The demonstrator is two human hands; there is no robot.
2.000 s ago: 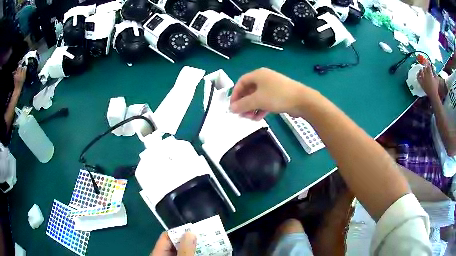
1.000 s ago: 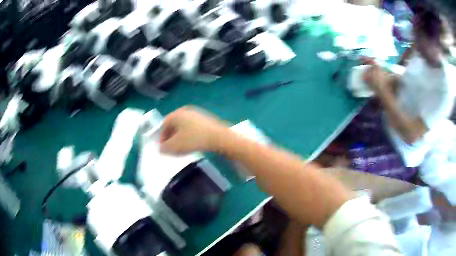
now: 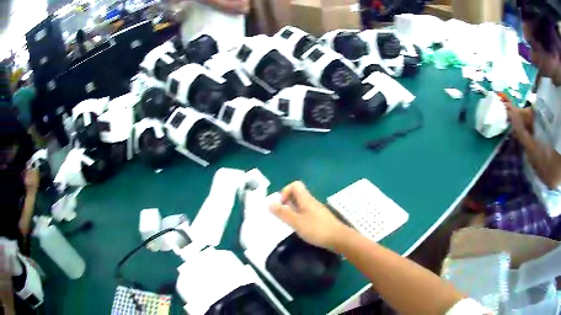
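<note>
Two white dome cameras with black fronts lie side by side near me. My right hand (image 3: pixel 301 215) is over the right camera (image 3: pixel 255 231), its fingertips at the upper white housing, thumb and fingers slightly apart; no label shows in it. The left camera (image 3: pixel 212 274) is cut off by the bottom edge. A black cable runs from its bracket. A plain white strip (image 3: pixel 215 206) lies behind them. A white sticker stack (image 3: pixel 369 210) with a dot grid lies right of my hand. My left hand is out of view.
Rows of cameras (image 3: pixel 261 126) fill the far side. A black cable (image 3: pixel 393 136) lies behind the stack. A bottle (image 3: pixel 64 252) and coloured dot sheet (image 3: pixel 141 303) are at left. An open carton (image 3: pixel 486 243) is at lower right. Other people are at both sides and the back.
The view has tilted up, showing more of the far side. My left hand with the label sheet has gone out of view. My right hand stays over the right camera, its fingers now more spread.
</note>
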